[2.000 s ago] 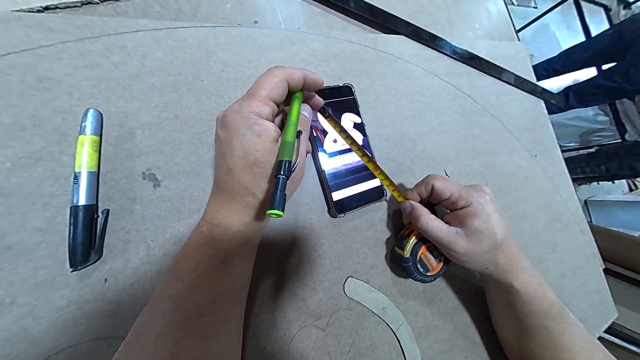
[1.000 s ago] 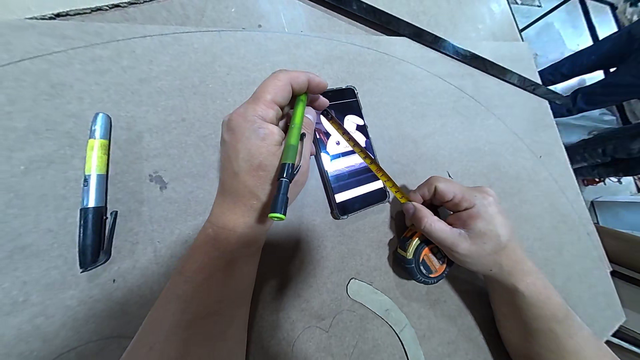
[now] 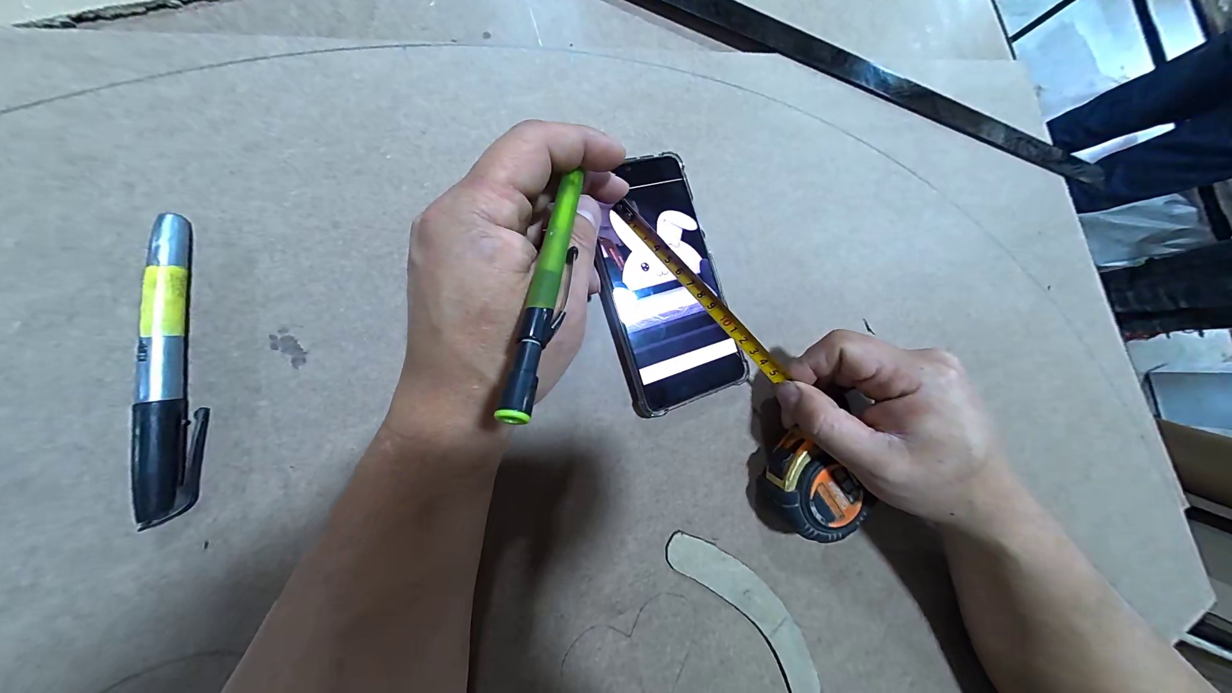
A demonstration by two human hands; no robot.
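My left hand [image 3: 500, 250] holds a green and black mechanical pencil [image 3: 551, 260] between its fingers, and its fingertips also pinch the end of a yellow tape measure blade [image 3: 707, 298]. The blade runs slantwise over a smartphone [image 3: 674, 385] that lies on the board with a white rabbit-like figure on its lit screen. At the blade's other end, my right hand [image 3: 885, 423] grips it between thumb and forefinger, close to the black and orange tape measure case [image 3: 828, 496]. The lower fingers of that hand are partly hidden.
A large brown fibreboard sheet [image 3: 337, 125] bears a long pencilled arc and a faint heart outline. On it lie a silver marker with a black cap [image 3: 164, 375] and a curved pale strip [image 3: 741, 587]. A dark metal bar [image 3: 895, 91] crosses the top right, near a person's dark-clothed legs [image 3: 1155, 125].
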